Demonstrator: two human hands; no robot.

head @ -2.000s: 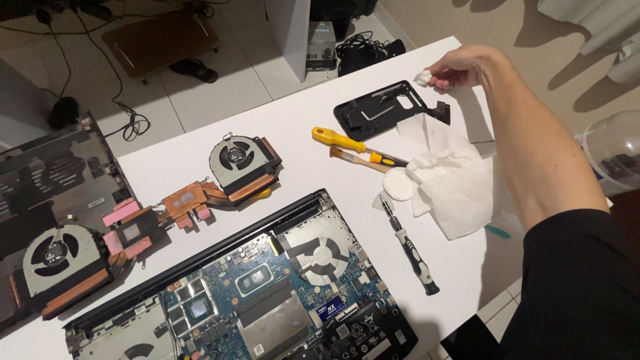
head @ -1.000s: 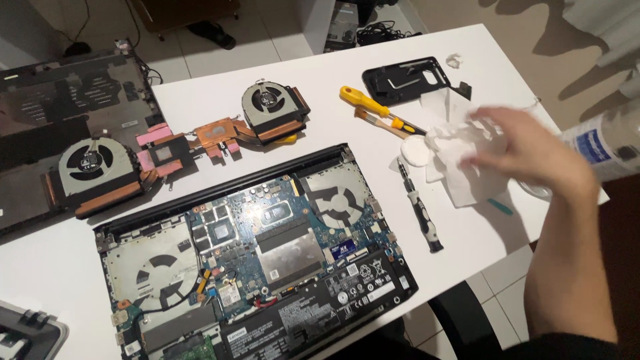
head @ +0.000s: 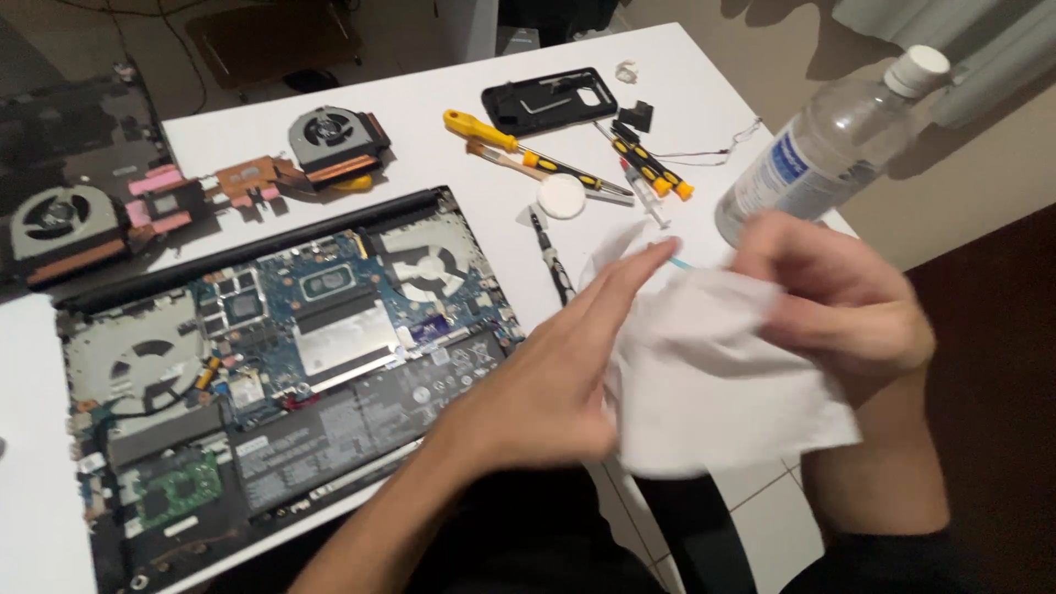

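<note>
My right hand (head: 841,305) pinches a white paper tissue (head: 726,379), which hangs over the table's edge. My left hand (head: 553,379) is against the tissue's left side with its fingers extended; whether it grips the tissue is hidden. Left of my hands lies an opened laptop (head: 289,371), its circuit board and battery (head: 363,421) exposed. Above the laptop rests a copper heatsink (head: 247,177) with two fans (head: 330,132). A round white cotton pad (head: 561,196) and a precision screwdriver (head: 550,256) lie between laptop and tissue.
A clear plastic bottle (head: 825,157) with a white cap stands behind my right hand. Toward the back lie a black phone case (head: 549,101), a yellow-handled screwdriver (head: 478,129), a brush (head: 503,159), a syringe (head: 646,191) and small screwdrivers (head: 652,165). A dark laptop cover (head: 74,140) is at far left.
My right hand has moved from the table's far edge to the tissue and lifted it off the table. My left hand has come into view. The small screwdrivers and syringe are now uncovered.
</note>
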